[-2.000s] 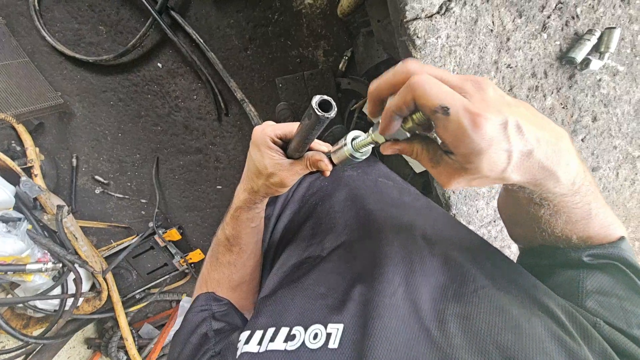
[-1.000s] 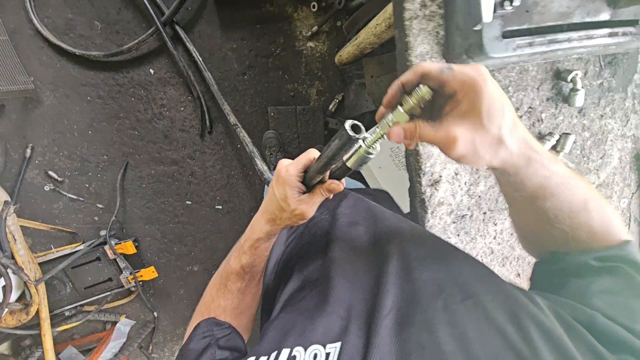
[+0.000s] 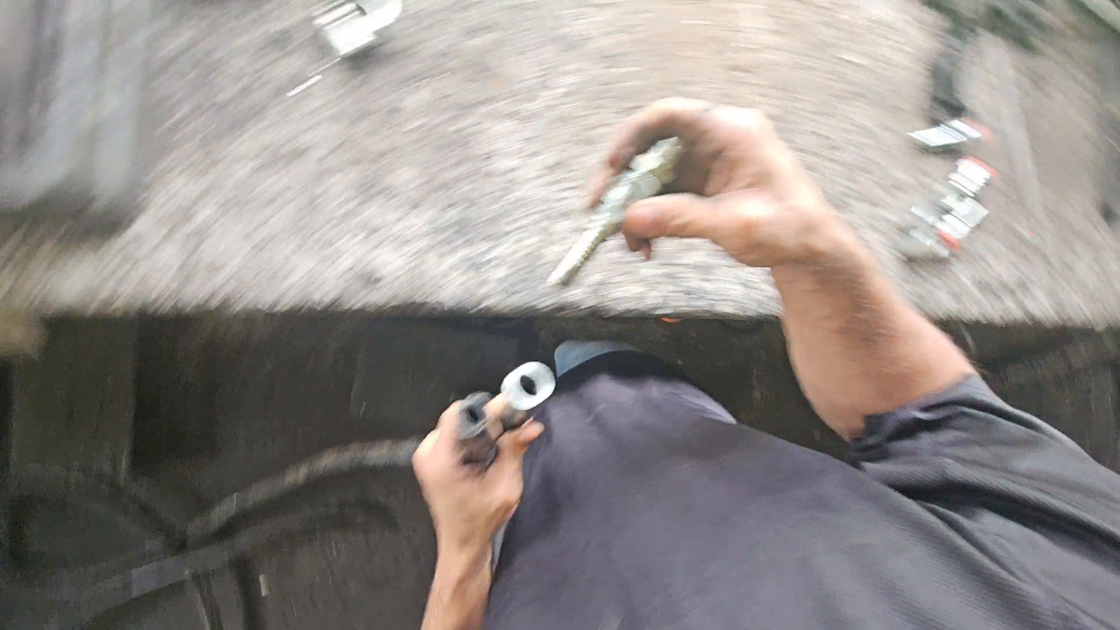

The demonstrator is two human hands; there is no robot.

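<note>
My right hand [image 3: 709, 188] pinches a metal hose fitting [image 3: 617, 206] between thumb and fingers, its ribbed stem pointing down and left above the rough bench surface. Below and to the left, close to my body, my left hand [image 3: 477, 472] is closed around a black rubber hose end [image 3: 475, 416] and a bright metal sleeve [image 3: 528, 385], side by side with their open ends facing up. The fitting is apart from both. Motion blur softens the edges of the things.
A rough grey bench top [image 3: 420, 192] spans the upper part. Blurred metal fittings [image 3: 949, 210] lie at its right, and another metal piece [image 3: 350, 26] at the upper left. A curved hose [image 3: 306, 472] lies on the dark floor [image 3: 332, 569] at lower left.
The fitting was at the sleeve's mouth in the earlier frames; my right hand now holds it away, over the bench. The view has swung strongly toward the bench.
</note>
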